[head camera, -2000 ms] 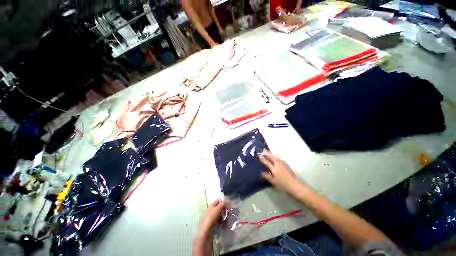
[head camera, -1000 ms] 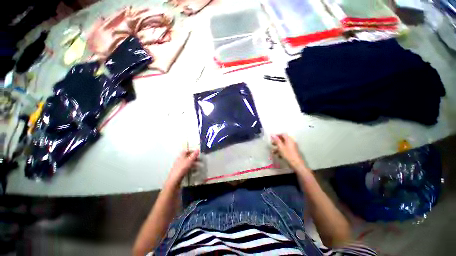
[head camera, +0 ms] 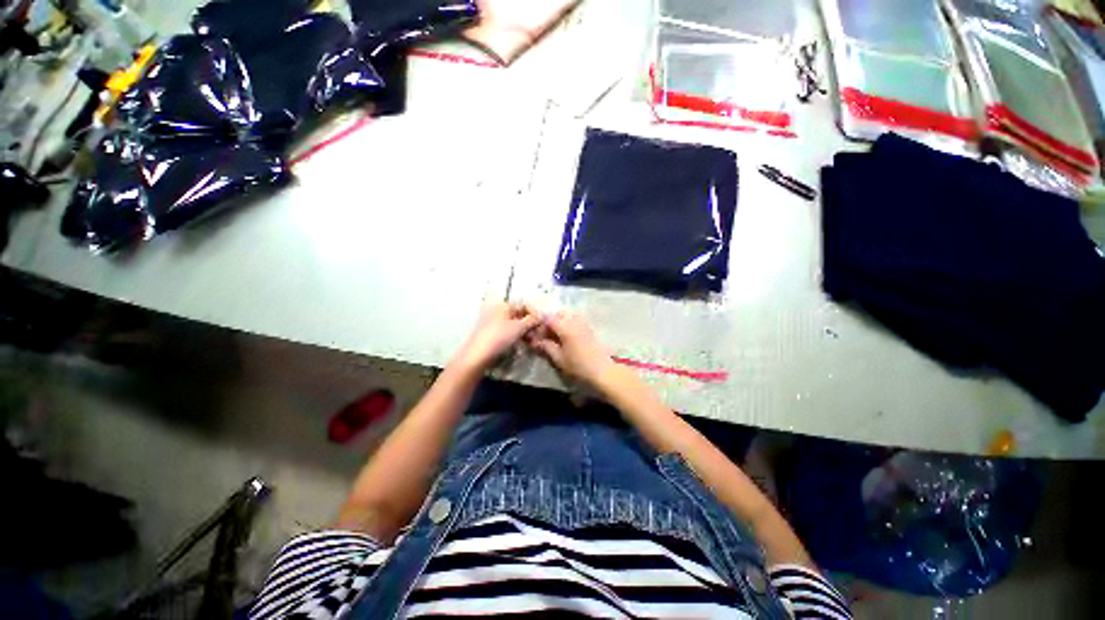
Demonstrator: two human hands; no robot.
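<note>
A dark navy folded garment (head camera: pixel 648 212) lies flat in a clear bag in front of me, its surface streaked with glare. The clear bag mouth points toward me, with a thin red strip (head camera: pixel 673 369) along its near edge. My left hand (head camera: pixel 497 337) and my right hand (head camera: pixel 572 348) meet at the left corner of the bag mouth, near the table's front edge. The fingertips of both hands pinch the bag's corner; the fine detail between them is too small to tell.
A glossy pile of packed garments (head camera: pixel 224 103) is at left. A matte navy stack (head camera: pixel 957 260) is at right. Red-edged small bags (head camera: pixel 725 79) and larger bags (head camera: pixel 903 61) lie at the far side. A dark pen-like stick (head camera: pixel 788 182) is near. A blue waste bag (head camera: pixel 921 515) is below right.
The view has shifted, so the table items appear farther right. My hands have come together at the bag mouth's left corner; my right hand has left its right side.
</note>
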